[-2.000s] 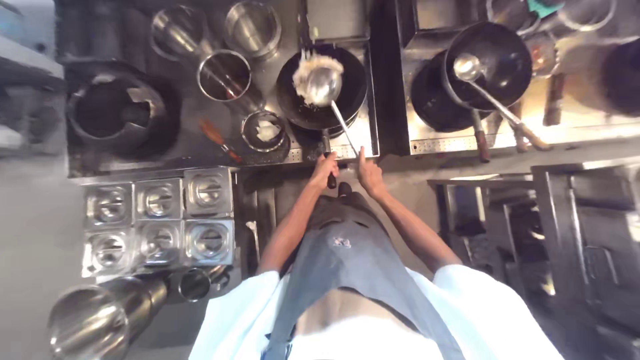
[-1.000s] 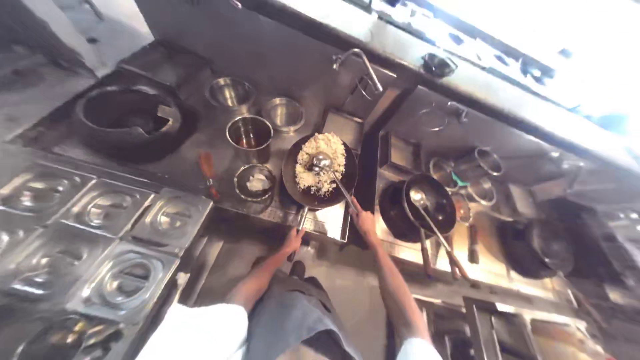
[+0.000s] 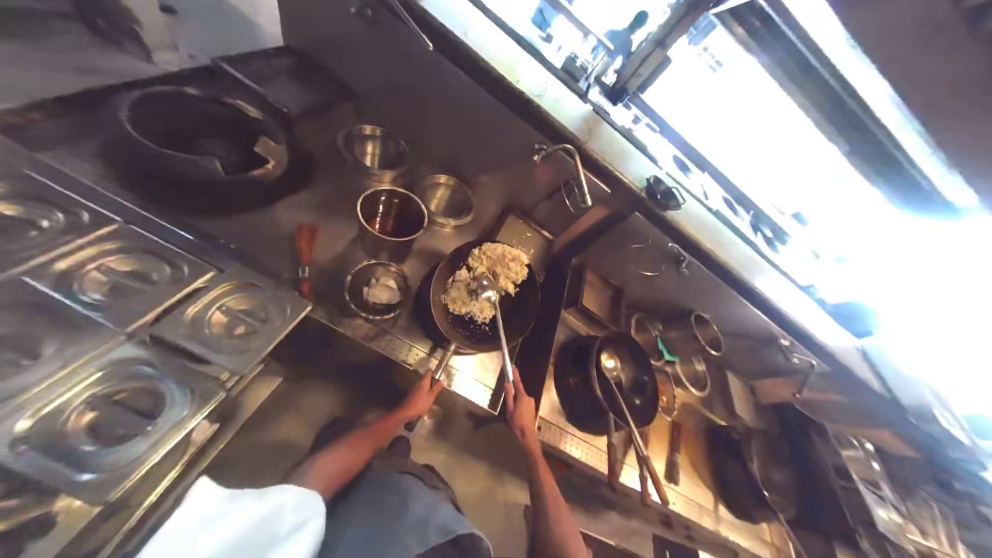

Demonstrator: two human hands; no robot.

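Observation:
A dark wok (image 3: pixel 473 333) sits over the burner, tilted a little, with fried rice (image 3: pixel 500 267) heaped toward its far side. My left hand (image 3: pixel 421 397) is closed around the wok's handle (image 3: pixel 443 362) at the near left. In my right hand (image 3: pixel 521 403) is the long handle of a metal ladle (image 3: pixel 487 288), whose bowl rests in the rice. Left of the wok stand a metal bowl (image 3: pixel 376 290) with something white in it and a steel pot (image 3: pixel 392 214) of dark reddish liquid. A brush with a reddish handle (image 3: pixel 306 260) lies farther left.
Lidded steel pans (image 3: pixel 232 318) line the lower left. A large round burner opening (image 3: pixel 205 136) is at upper left, two steel containers (image 3: pixel 444 199) stand behind the pot, and a faucet (image 3: pixel 570 167) is on the back wall. On the right, another wok (image 3: pixel 632 380) holds a ladle.
The view has swung strongly toward the back wall. The rice is now spread wider in the wok than two seconds ago. Both hands keep their holds on the handle and ladle.

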